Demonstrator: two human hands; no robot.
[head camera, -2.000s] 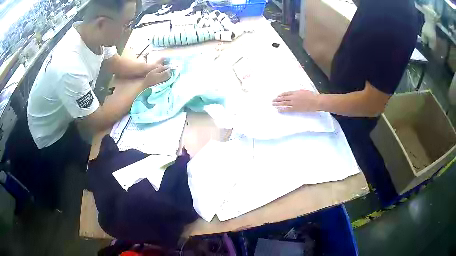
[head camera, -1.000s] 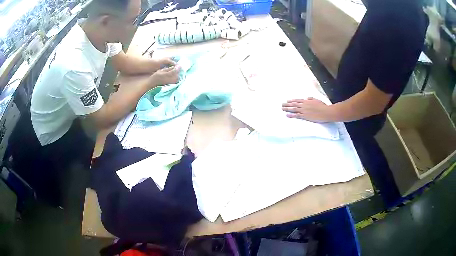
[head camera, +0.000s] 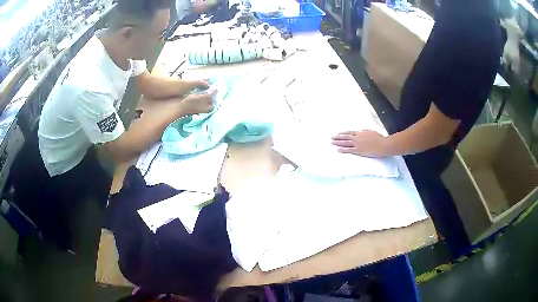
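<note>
Neither of my hands is in the picture. A dark garment (head camera: 171,256) lies bunched on the near left corner of the table, partly over its edge. White paper tags (head camera: 171,209) lie on top of it, with a yellow-green part at one edge. Large white paper patterns (head camera: 330,206) cover the near right of the table (head camera: 383,240). A mint garment (head camera: 197,135) lies bunched beyond the dark one, with another person's hands on it.
A person in a white shirt (head camera: 82,112) leans on the left side. A person in dark clothes (head camera: 454,71) stands at the right, one hand flat on paper. A striped roll (head camera: 227,55) and blue basket (head camera: 301,22) are far back. A carton (head camera: 492,177) stands right; a blue bin (head camera: 392,283) is below.
The whole view has shifted, so the table's contents sit slightly lower in the picture. The person in white still handles the mint garment. The dark garment has not visibly moved on the table.
</note>
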